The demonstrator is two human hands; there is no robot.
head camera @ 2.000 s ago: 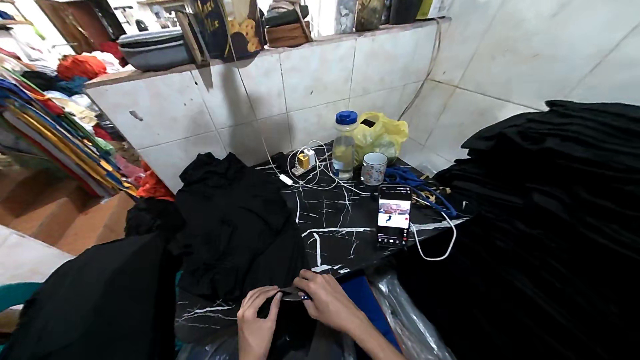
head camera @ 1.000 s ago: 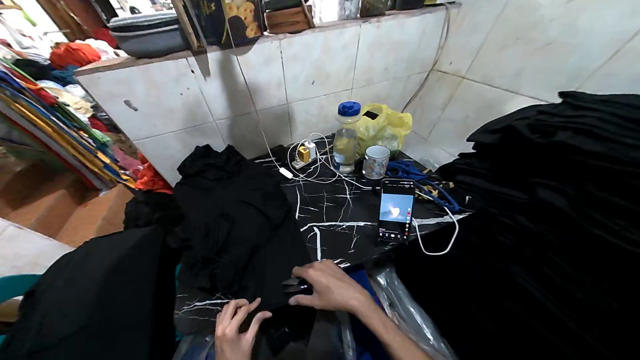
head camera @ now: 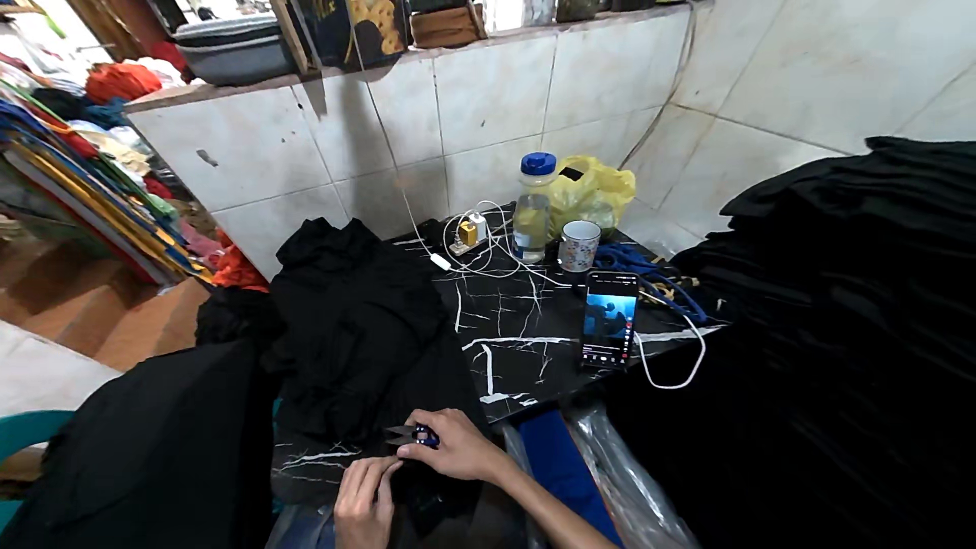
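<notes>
My right hand (head camera: 454, 446) holds small thread snips (head camera: 415, 435) with a blue handle; their blades point left and stand apart. Just left and below, my left hand (head camera: 366, 496) has its fingertips at the edge of black cloth, close to the snips; whether it pinches the cloth is hard to see. A crumpled black garment (head camera: 358, 320) lies on the black marble-patterned table (head camera: 511, 305) and reaches down to both hands. Dark fabric hangs below them, its details lost in the dark.
Beyond my hands are a phone (head camera: 610, 320) with a lit screen, a mug (head camera: 579, 245), a blue-capped bottle (head camera: 531, 210), a yellow plastic bag (head camera: 591, 191) and white cables. A tall stack of black cloth (head camera: 854, 305) rises at right; more black fabric (head camera: 160, 442) lies at left.
Two seconds ago my hands were close together over the cloth at the table's edge. The snips' blades now show clearly, pointing left. The picture on the phone has changed.
</notes>
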